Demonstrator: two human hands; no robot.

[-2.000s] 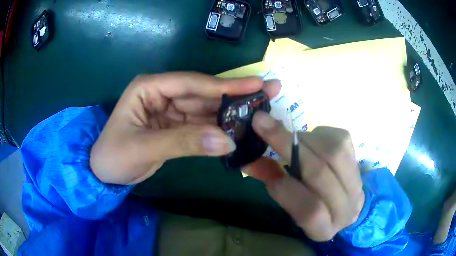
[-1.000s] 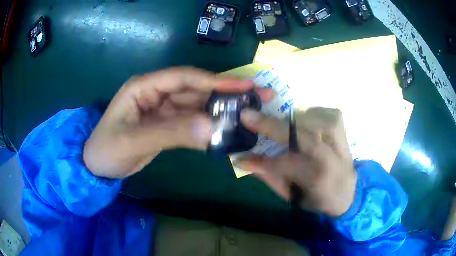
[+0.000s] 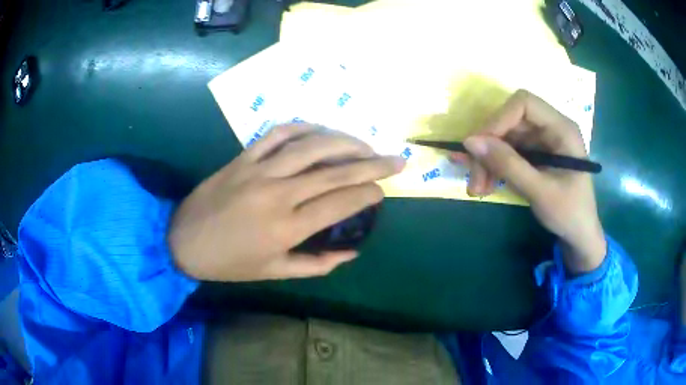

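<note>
My left hand point(image 3: 282, 203) is palm down over a black watch housing point(image 3: 342, 231). Its fingers and thumb are around the housing, and one fingertip rests on the printed backing sheet point(image 3: 316, 98). Most of the housing is hidden under the hand. My right hand point(image 3: 530, 162) holds dark tweezers point(image 3: 556, 159) like a pen. Their tip points left, over the blue-printed lower part of the sheet, near my left fingertips. Whether the tip holds a piece is too small to tell.
Yellow liner sheets point(image 3: 466, 37), glaring white, lie behind the hands. One housing point(image 3: 220, 16) is cut off by the top edge. Smaller black units lie at far left point(image 3: 25, 80) and upper right point(image 3: 566, 22). A worn white strip point(image 3: 639, 45) crosses the upper right.
My left hand has turned palm down over the housing and moved lower. My right hand has left the housing and moved right, its tweezers now pointing left. The view has shifted, and the sheets appear higher.
</note>
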